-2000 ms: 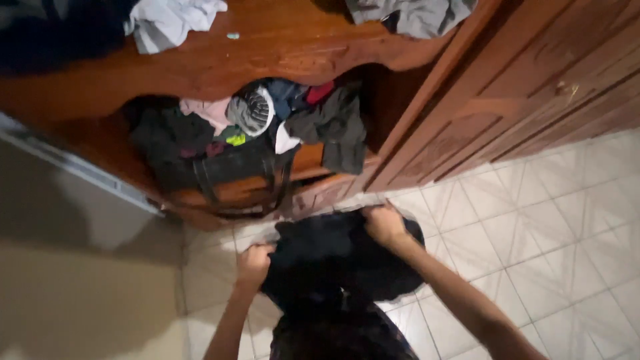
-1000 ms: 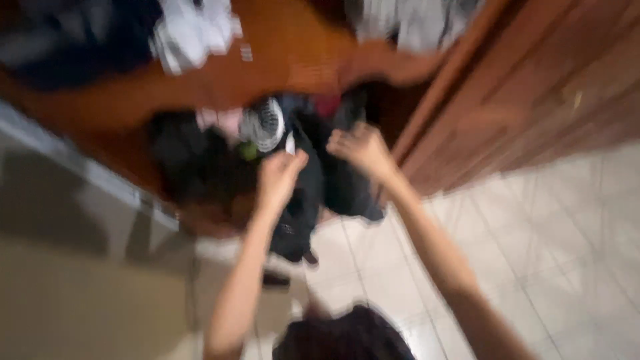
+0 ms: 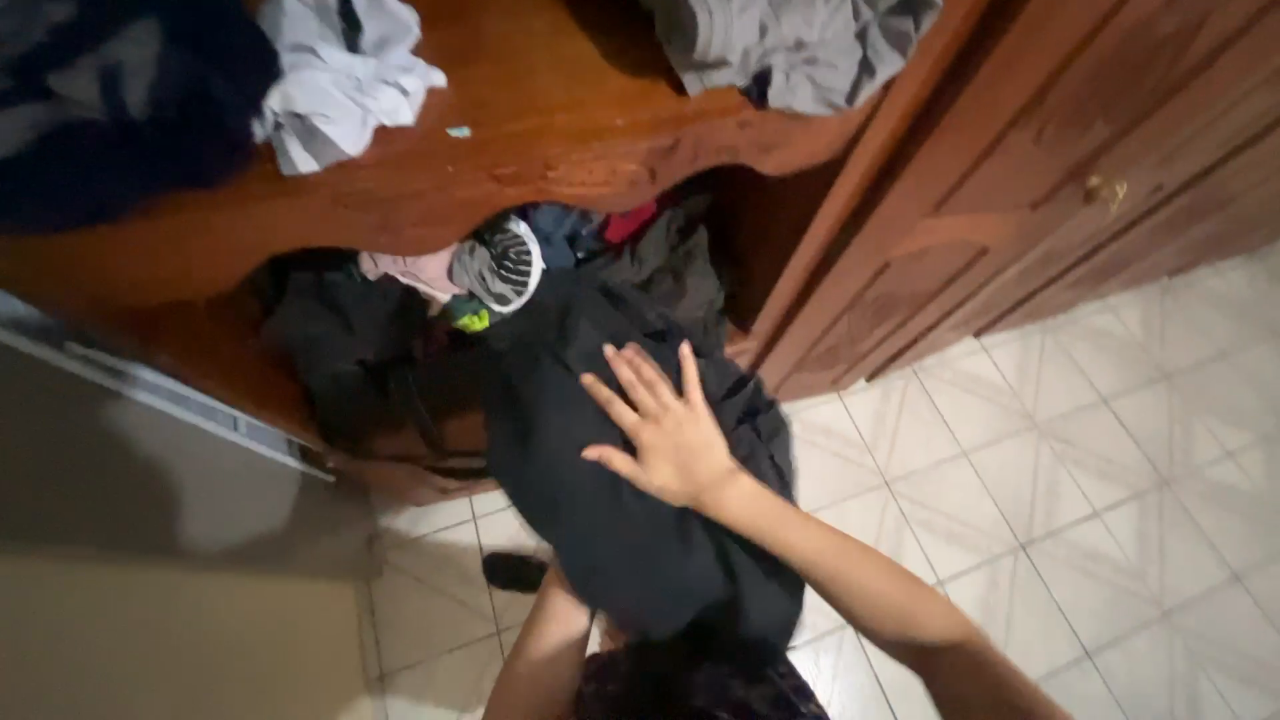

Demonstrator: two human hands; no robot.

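Note:
A black cloth garment (image 3: 640, 540) hangs from the lower shelf opening of a wooden wardrobe down toward my body. My right hand (image 3: 660, 430) lies flat on top of it, its fingers spread, gripping nothing. The garment hides my left hand; only the forearm shows, running in under the cloth from below. Beyond the garment, in the compartment, lie a grey and white striped item (image 3: 498, 264), a pink cloth (image 3: 415, 272), a dark grey cloth (image 3: 680, 265) and dark clothes (image 3: 345, 320).
On the upper shelf (image 3: 540, 90) are a white cloth (image 3: 340, 85), a dark blue garment (image 3: 120, 110) and grey clothing (image 3: 800, 45). Panelled wooden doors (image 3: 960, 200) stand at the right above a tiled floor (image 3: 1000, 500). A beige surface (image 3: 180, 640) is at the lower left.
Two seconds ago both hands held the black garment spread out above the floor. One second ago both hands were at the lower opening. Now my right hand rests flat on the cloth, and my left is beneath it.

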